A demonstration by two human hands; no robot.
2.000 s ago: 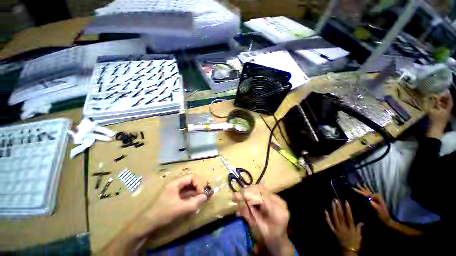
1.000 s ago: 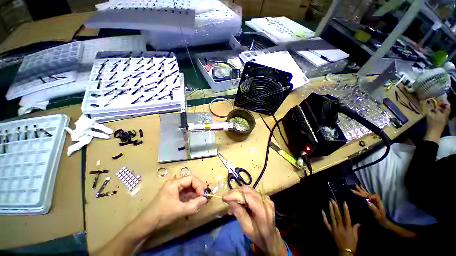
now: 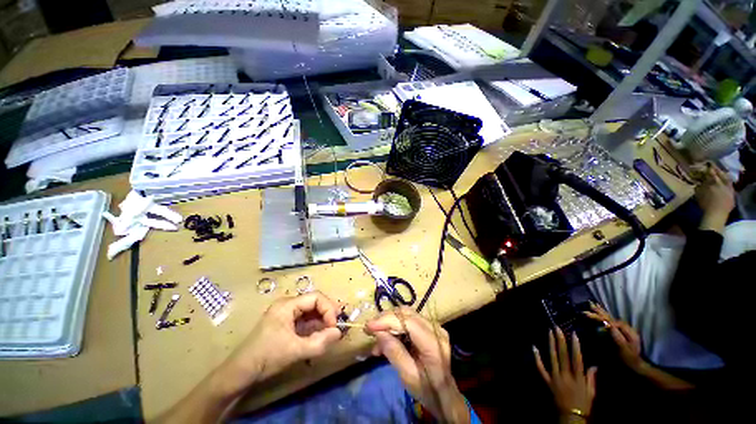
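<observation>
My left hand (image 3: 292, 333) pinches a tiny dark assembly (image 3: 342, 320) between thumb and fingertips near the board's front edge. My right hand (image 3: 414, 348) is just to its right, fingers pinched together at a thin yellowish strand (image 3: 355, 325) that reaches the dark assembly. Whether the right fingers also hold a tool cannot be told. Two thin metal rings, one of them (image 3: 265, 285) further left, lie behind my left hand. Scissors (image 3: 390, 286) with dark loops lie behind my right hand, blades pointing away.
A metal fixture (image 3: 282, 236) with a white tube stands behind the rings, beside a round tub (image 3: 399, 201). The black soldering station (image 3: 518, 211) and fan (image 3: 434, 145) are right. Pad sheet (image 3: 209, 299), black pieces, glove (image 3: 141, 220) and trays (image 3: 50, 273) are left. Another person's hands (image 3: 567, 373) are lower right.
My right hand has swung up beside the left, and the yellowish strand now shows between them. The left hand keeps its pinch. The view has shifted slightly.
</observation>
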